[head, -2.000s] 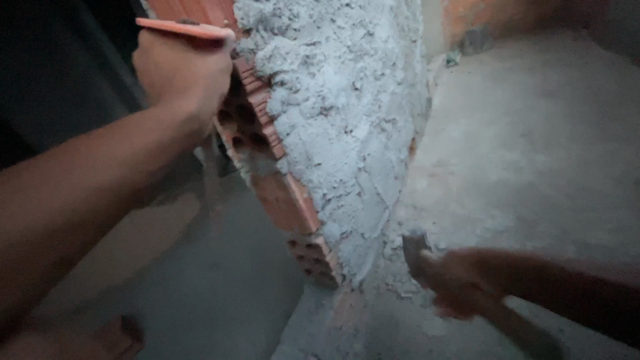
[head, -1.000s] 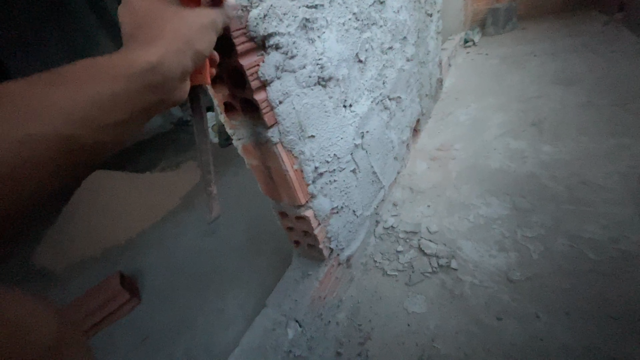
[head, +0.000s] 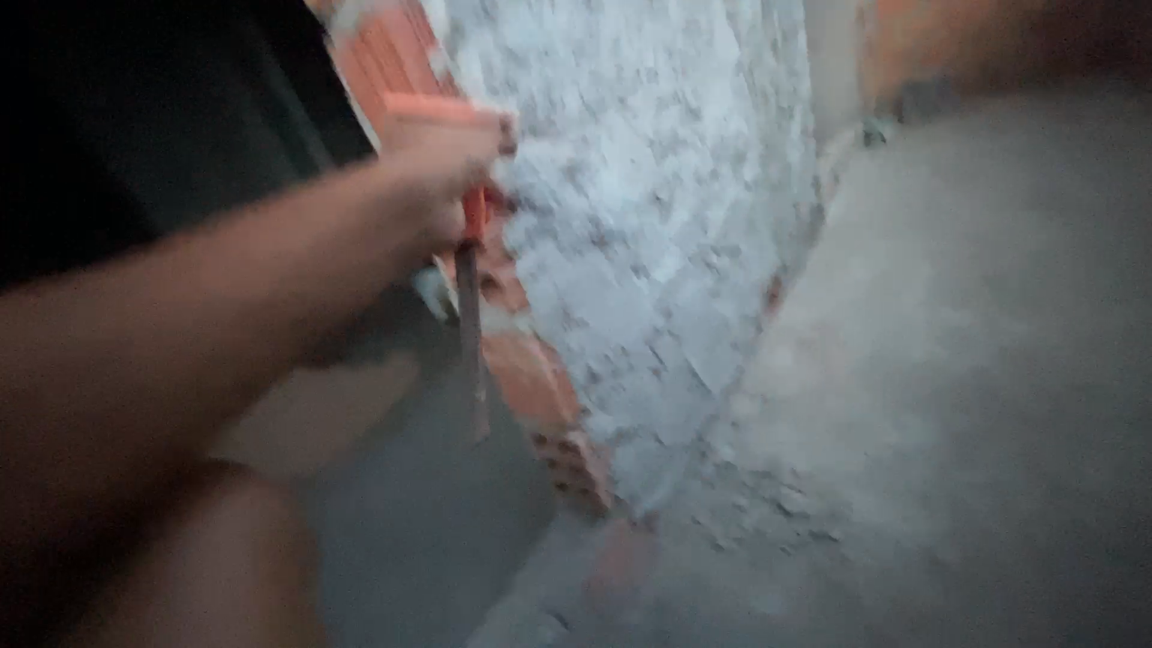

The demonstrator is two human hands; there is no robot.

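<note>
My left hand is closed around a chisel with an orange hand guard, held against the broken edge of the wall. The chisel's dark metal shank hangs below the fist, its tip pointing down. Beside it run the exposed hollow clay bricks, with their holes showing. Rough grey mortar covers the wall face to the right of the hand. Motion blur softens the fist and the chisel. My right hand is out of the frame.
Broken mortar chips lie on the concrete floor at the wall's foot. A pale heap rests on the floor left of the wall. A bare leg shows at lower left.
My right hand, seen with a hammer two seconds ago, is out of view. My left hand still holds the chisel; its shank, hidden two seconds ago, shows below the fist.
</note>
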